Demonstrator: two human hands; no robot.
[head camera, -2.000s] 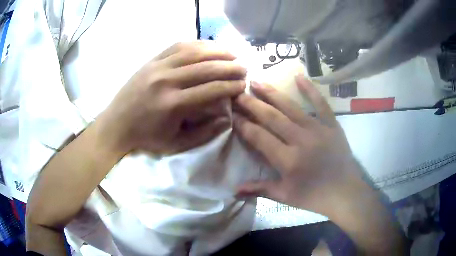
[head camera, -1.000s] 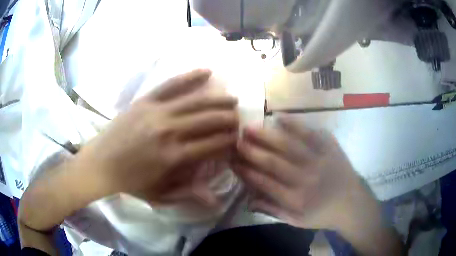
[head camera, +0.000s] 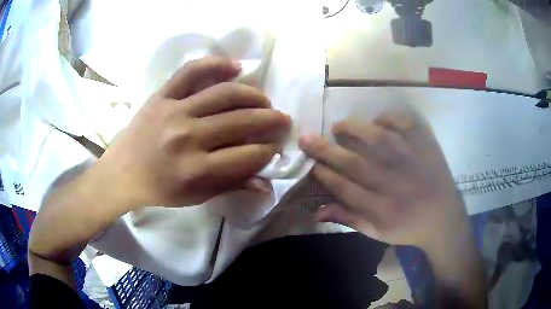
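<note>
The white cloth garment piece (head camera: 181, 241) lies on the table and hangs in folds over its front edge. My left hand (head camera: 205, 136) is on the cloth with fingers bent, and a fold of cloth shows between its thumb and fingers. My right hand (head camera: 380, 175) is blurred, just right of the cloth's straight edge. Its fingertips are close to that edge; whether they grip cloth cannot be told. The cream machine bed (head camera: 374, 60) is at the top, with a dark ridged knob (head camera: 411, 29) above it. The needle area is out of view.
A red tape mark (head camera: 457, 78) is at the bed's front edge. Printed ruler lines (head camera: 504, 181) run along the white table's curved front. More pale cloth (head camera: 36, 90) is heaped at the left. A blue perforated crate (head camera: 142, 288) stands below the table.
The machine head has left the top of the view, and the bed and red mark sit higher. The cloth's edge has come away from the needle area toward me. Both hands stay at the cloth.
</note>
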